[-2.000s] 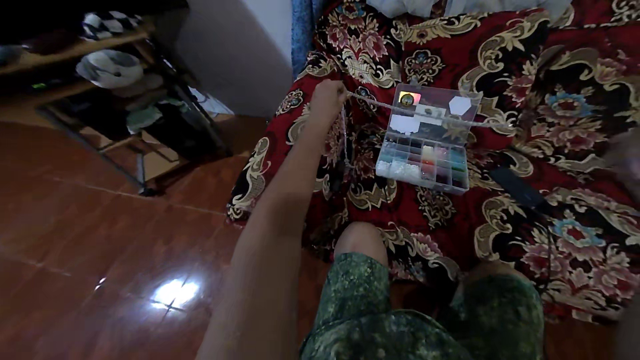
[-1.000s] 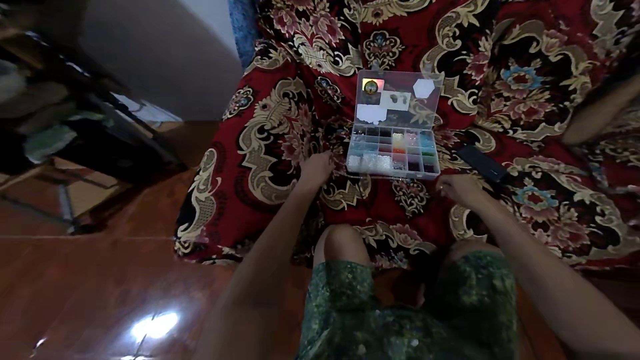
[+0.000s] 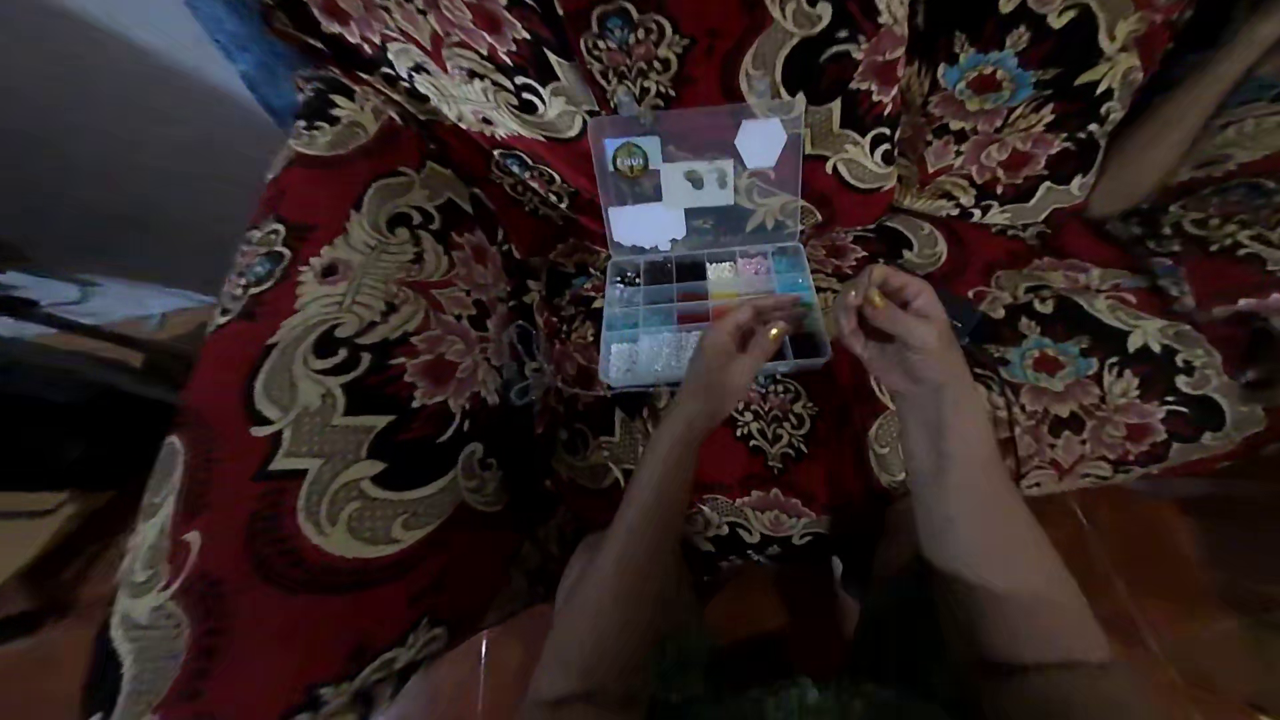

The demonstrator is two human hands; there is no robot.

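A clear plastic compartment box (image 3: 715, 372) of small beads lies on the patterned red cloth, its see-through lid (image 3: 770, 205) tilted up at the back. White, black, pink, red and turquoise beads fill separate compartments. My left hand (image 3: 738, 350) is over the front right part of the box, fingers loosely bent toward the right; whether it pinches anything is too dim to tell. Just right of the box my right hand (image 3: 895, 325) is raised, thumb and fingertips brought together; anything between them is too small to make out. A thin pale cord (image 3: 522, 362) lies on the cloth left of the box.
A dark flat object (image 3: 960, 315) lies partly behind my right hand. Another person's arm (image 3: 1180, 130) rests on the cloth at the upper right. A dark rack (image 3: 80, 350) stands at the left edge, near the wall (image 3: 130, 130). Tiled floor shows at the lower right.
My left hand has moved from the cloth beside the box to over its compartments. My right hand has risen from the box's front right corner to its right side. The view has shifted closer.
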